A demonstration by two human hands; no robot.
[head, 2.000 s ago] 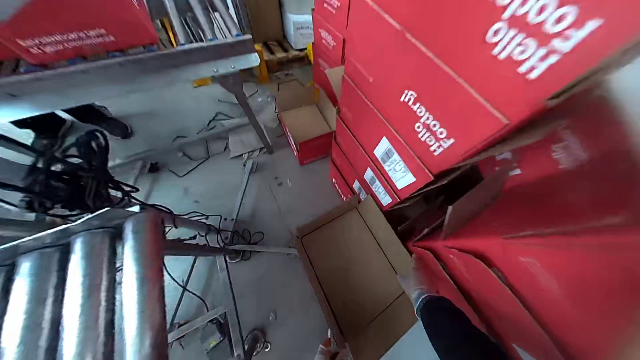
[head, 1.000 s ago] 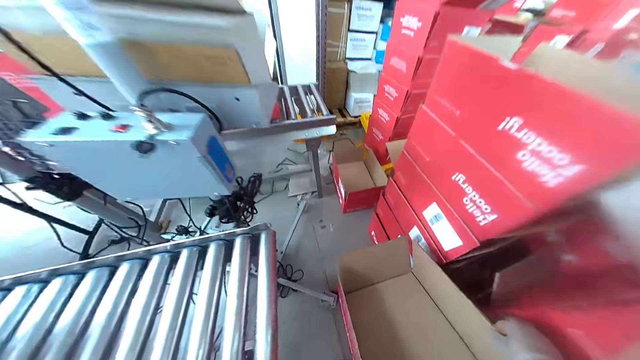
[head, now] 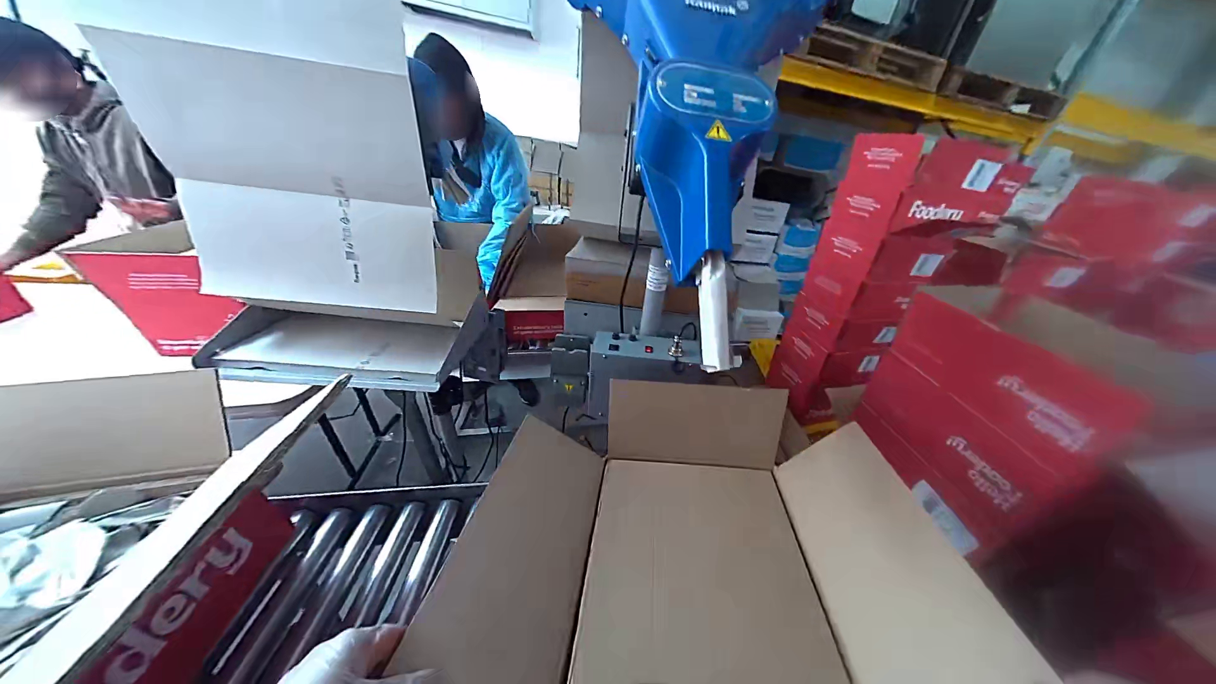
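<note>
An open, empty-looking cardboard box (head: 703, 570) with its flaps spread out fills the lower middle of the view. My left hand (head: 356, 655), in a pale glove, is at the bottom edge against the box's left flap; its fingers are partly cut off, so the grip cannot be fully seen. My right hand is out of view. Beneath and left of the box run the steel rollers of a conveyor (head: 380, 556). A second open box, red outside (head: 190, 589), stands at the lower left with crumpled wrapping (head: 57, 560) inside.
Stacked red boxes (head: 988, 427) rise close on the right, with another red stack (head: 855, 275) behind. A blue machine head (head: 703, 161) hangs ahead above a grey control box (head: 627, 366). A white carton (head: 313, 237) stands on a metal table. Two people work at the back left.
The view has swung up from the floor and leftward. The open box, earlier low beside the red stacks, is now in front of me at the conveyor. My right hand has left the view.
</note>
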